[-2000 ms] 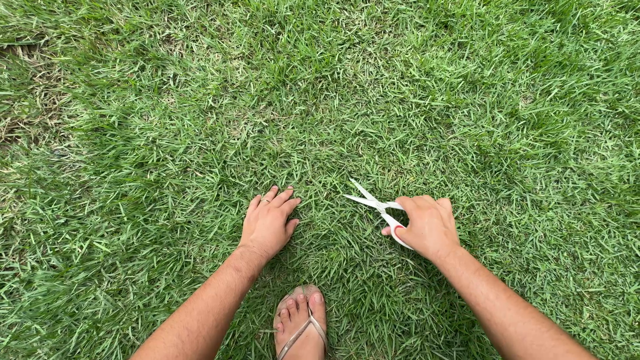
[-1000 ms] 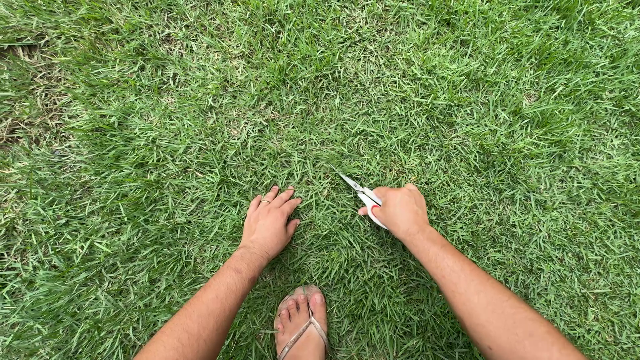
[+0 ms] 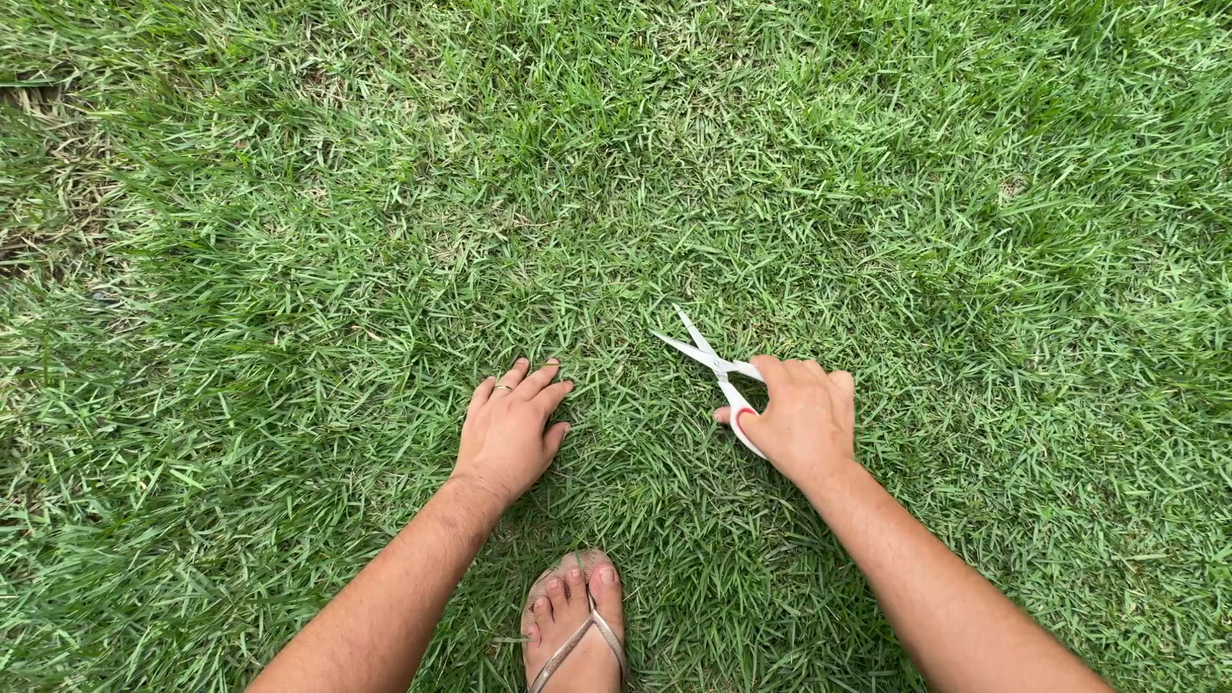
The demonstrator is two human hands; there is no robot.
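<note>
My right hand (image 3: 804,414) grips a pair of scissors (image 3: 720,368) with white handles, red inside the thumb loop. Their metal blades stand apart in a V, pointing up and to the left just over the grass (image 3: 616,260). The thumb is through the lower handle loop; the fingers around the other handle are partly hidden by the hand itself. To the left, my left hand (image 3: 510,428) rests palm down on the grass with its fingers spread and nothing in it. A thin ring is on one of its fingers.
A foot in a flip-flop (image 3: 576,626) with thin metallic-looking straps stands on the lawn at the bottom, between my forearms. Longer grass grows at the left and upper right. A patch of dry, brownish grass (image 3: 67,183) lies at the upper left edge.
The scissors were spread two seconds ago, closed one second ago, and are spread again now. My right hand shifted left and has since stayed close to that spot. My left hand has not moved.
</note>
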